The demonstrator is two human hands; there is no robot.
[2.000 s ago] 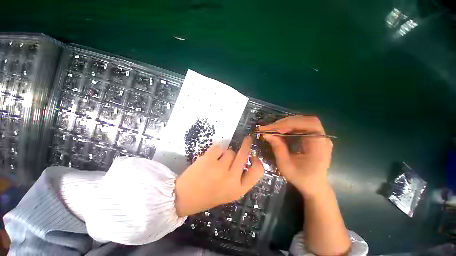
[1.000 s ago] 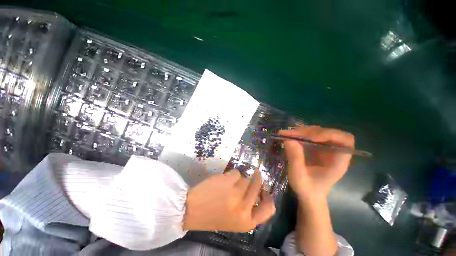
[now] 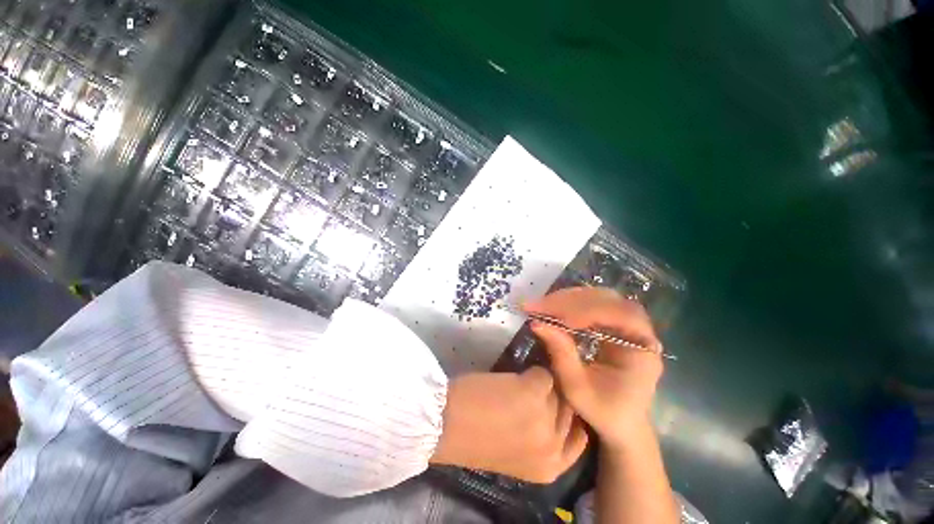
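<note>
My right hand (image 3: 604, 358) holds thin metal tweezers (image 3: 589, 332) like a pen. Their tip is at the right edge of a heap of tiny dark parts (image 3: 486, 276) on a white sheet (image 3: 517, 189). The sheet lies across a clear blister tray (image 3: 307, 123) with small dark components in its pockets. My left hand (image 3: 507, 425) lies just below the sheet, over the tray, its fingers curled and partly behind my right hand. Whether it holds anything is hidden.
A second stack of clear trays (image 3: 61, 143) stands at the left. A small shiny bag (image 3: 794, 447) lies on the green bench mat (image 3: 655, 123) at the right. A blue object (image 3: 889, 435) is at the far right, blurred.
The view has turned, so sheet and trays appear tilted and shifted right. My right hand with the tweezers has moved from the tray to the heap. My left fingers are more curled.
</note>
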